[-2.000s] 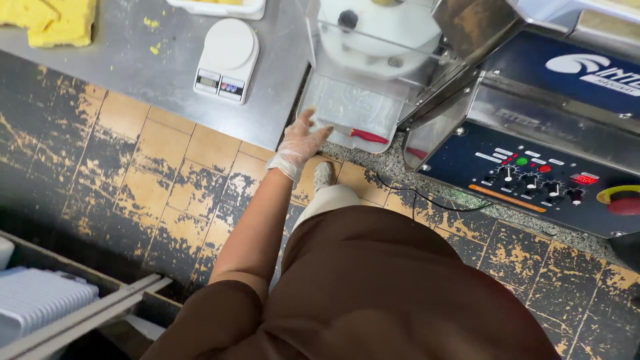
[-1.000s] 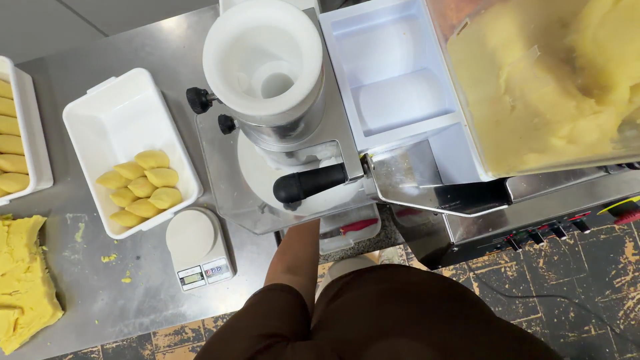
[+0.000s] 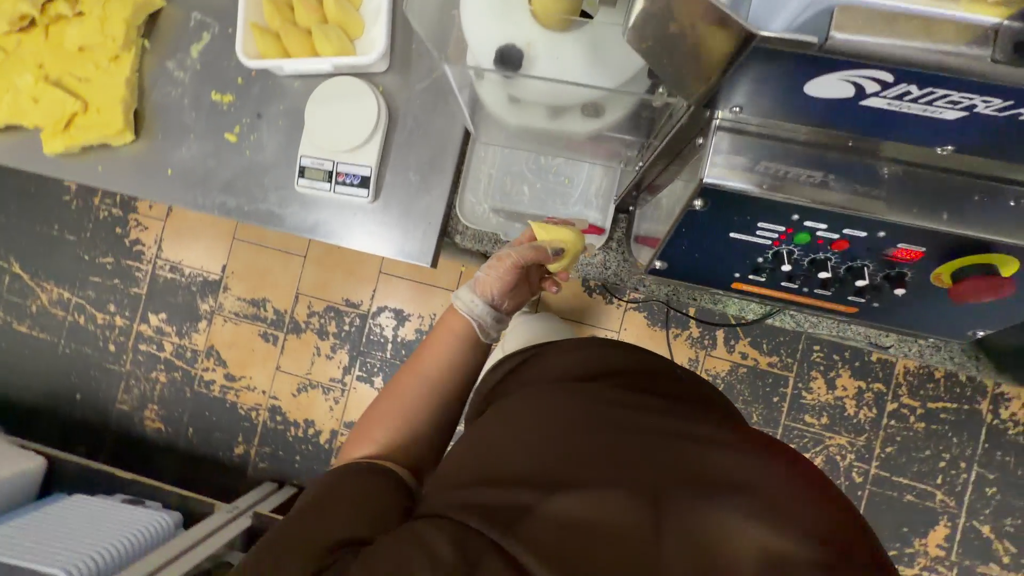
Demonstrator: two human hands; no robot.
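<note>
My left hand (image 3: 512, 276), in a clear glove, is closed around a yellow dough piece (image 3: 563, 245) just in front of the machine's outlet side. Behind it a clear plastic tray (image 3: 536, 188) lies under the clear guard, with a red-handled utensil (image 3: 588, 229) in it. Another yellow dough piece (image 3: 555, 11) shows at the white disc (image 3: 552, 48) of the forming machine. My right hand is out of view. A white tub (image 3: 312, 66) at upper left holds several pointed dough pieces (image 3: 308, 28).
A white digital kitchen scale (image 3: 342, 132) and a slab of yellow dough (image 3: 72, 76) sit on the steel table (image 3: 400, 216). To the right is the machine's control panel (image 3: 832, 264) with knobs and a red stop button (image 3: 980, 286). A black cable (image 3: 712, 322) hangs below it.
My left hand, with nothing visible in it two seconds ago, now holds a dough piece. The view has swung up over the machine and back down.
</note>
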